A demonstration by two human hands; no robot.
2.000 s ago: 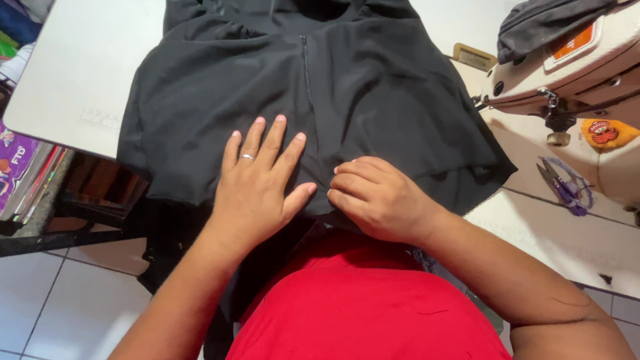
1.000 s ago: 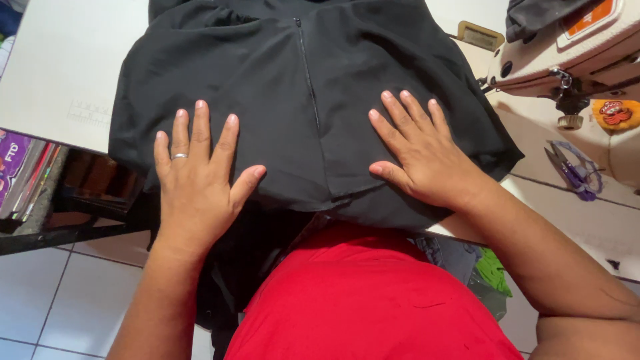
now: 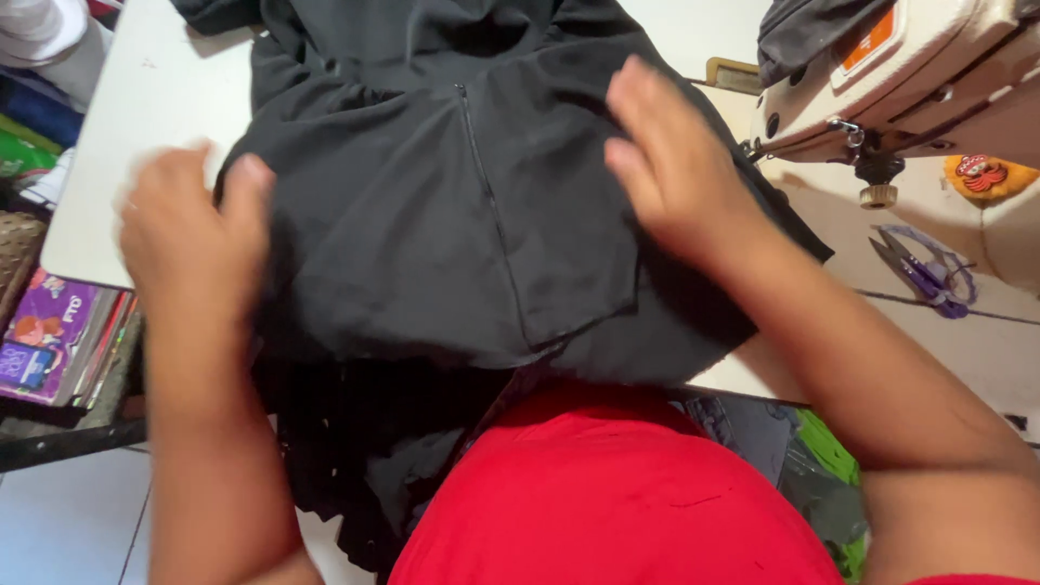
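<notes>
A black garment (image 3: 390,236) with a zipper (image 3: 490,195) down its middle lies spread on the white sewing table (image 3: 89,219), its lower part hanging over the front edge. My left hand (image 3: 195,219), blurred, is at the garment's left edge with fingers apart and nothing held. On the other side my right hand (image 3: 670,154) is over the garment's right part, fingers fairly straight and nothing in them. Whether either hand touches the cloth I cannot tell.
A sewing machine head (image 3: 877,97) stands at the upper right with dark cloth on top. Purple-handled scissors (image 3: 926,272) and an orange pincushion-like item (image 3: 987,177) lie beyond it. Books or magazines (image 3: 61,333) are stacked at the left, below table level.
Both hands lay flat on the garment one second ago; now they are farther apart, toward its sides. The cloth reaches less far toward the lower left and shows new folds.
</notes>
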